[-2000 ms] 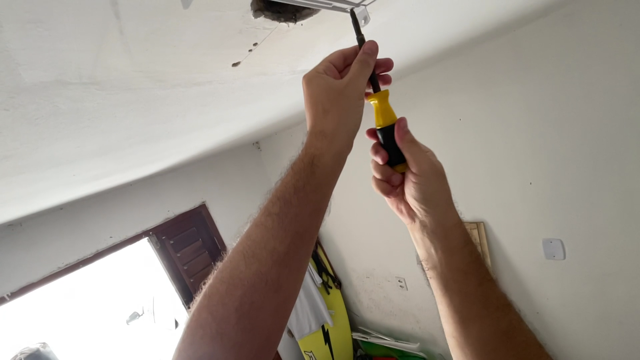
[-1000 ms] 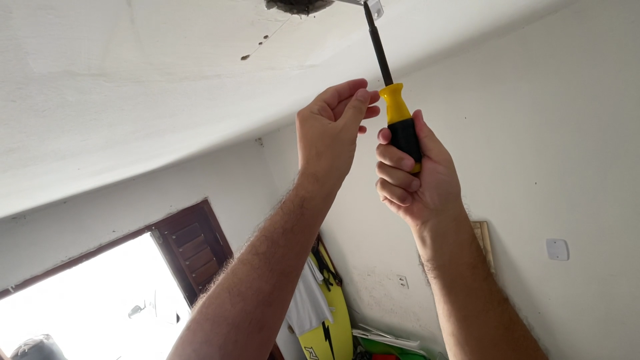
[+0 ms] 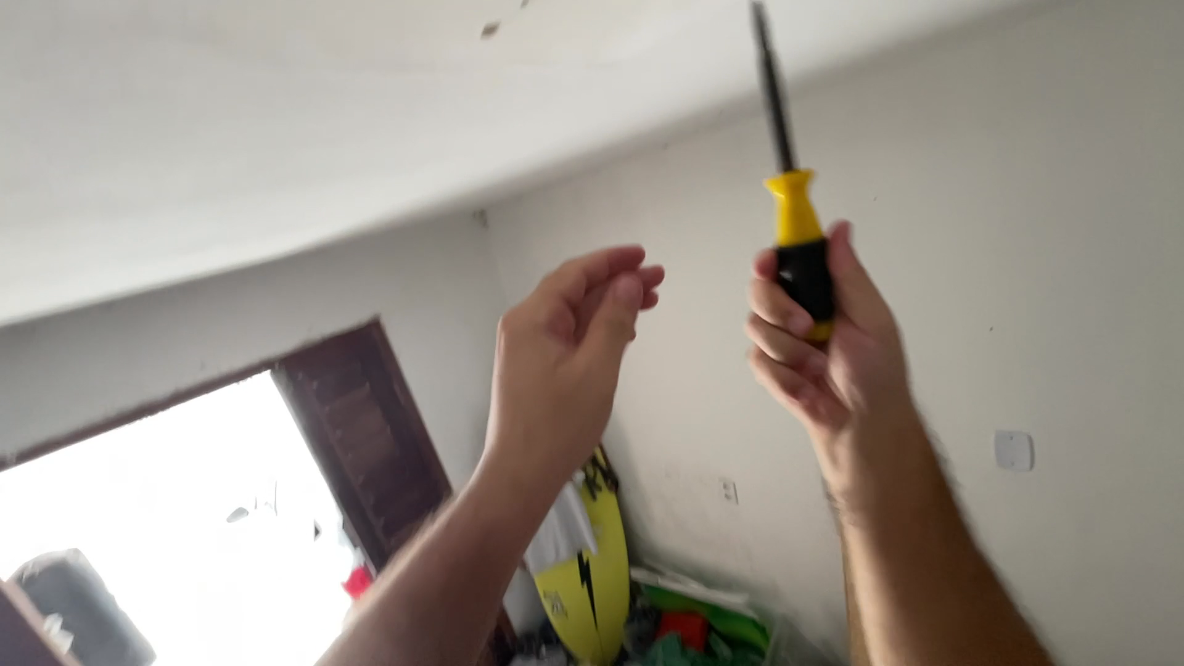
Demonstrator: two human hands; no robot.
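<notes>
A screwdriver with a yellow and black handle and a dark shank is held upright in my right hand, its tip near the top edge of the view. To its left, my left hand is raised with its fingers curled and the thumb close to the fingertips. It is apart from the screwdriver. Whether anything small sits between those fingertips cannot be told. Above both hands is the white ceiling, with a small dark mark on it.
A yellow surfboard with a white cloth on it leans in the corner. Beside it, a green container holds assorted things. A dark wooden shutter borders the bright opening at left. A switch plate and an outlet are on the wall.
My left hand has come off the screwdriver's shank and moved down, away from it. My right hand has lowered the screwdriver from the ceiling fitting. The view has shifted, and the ceiling hole is out of sight.
</notes>
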